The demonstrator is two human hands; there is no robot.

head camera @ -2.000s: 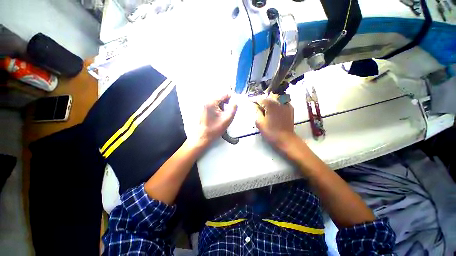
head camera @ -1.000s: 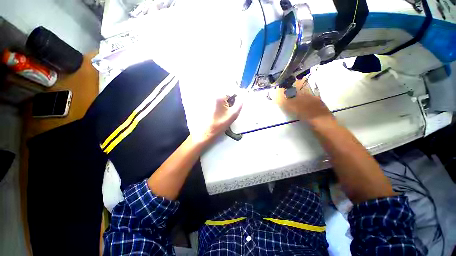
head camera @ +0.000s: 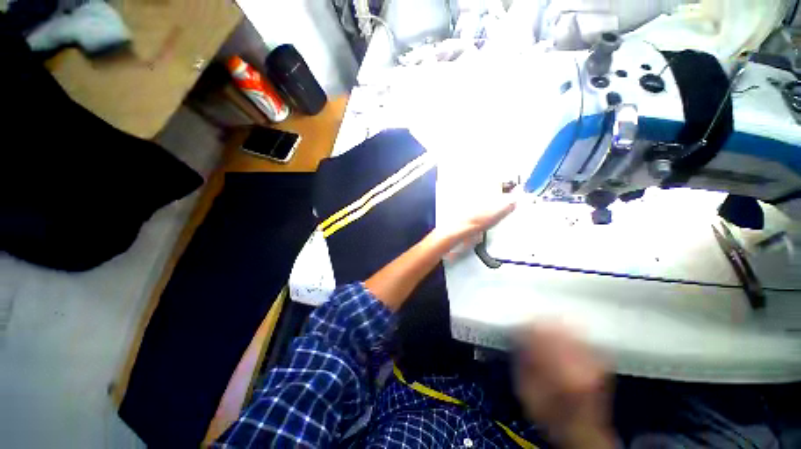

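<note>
The industrial sewing machine (head camera: 676,114), white with a blue band, stands at the right; glare hides much of its needle area. My left hand (head camera: 479,224) is on the white bed left of the needle; a small dark thing shows by its fingertips, and I cannot tell if it is held. My right hand (head camera: 566,377) is blurred, over the bed's front edge; its fingers cannot be made out. The thread snips (head camera: 740,263) lie on the bed at the right. The dark panel with two yellow stripes (head camera: 373,197) lies left of the bed.
On the wooden surface (head camera: 329,118) at the left are a phone (head camera: 271,144), a red-and-white can (head camera: 257,89) and a black cylinder (head camera: 296,79). Dark cloth (head camera: 211,307) hangs at the left, and more dark cloth (head camera: 88,175) is further left. A yellow strip (head camera: 430,392) crosses my lap.
The view has swung left, so things appear further right. My right hand has come away from the needle area to the front edge. My left hand stays left of the needle, its fingers straighter.
</note>
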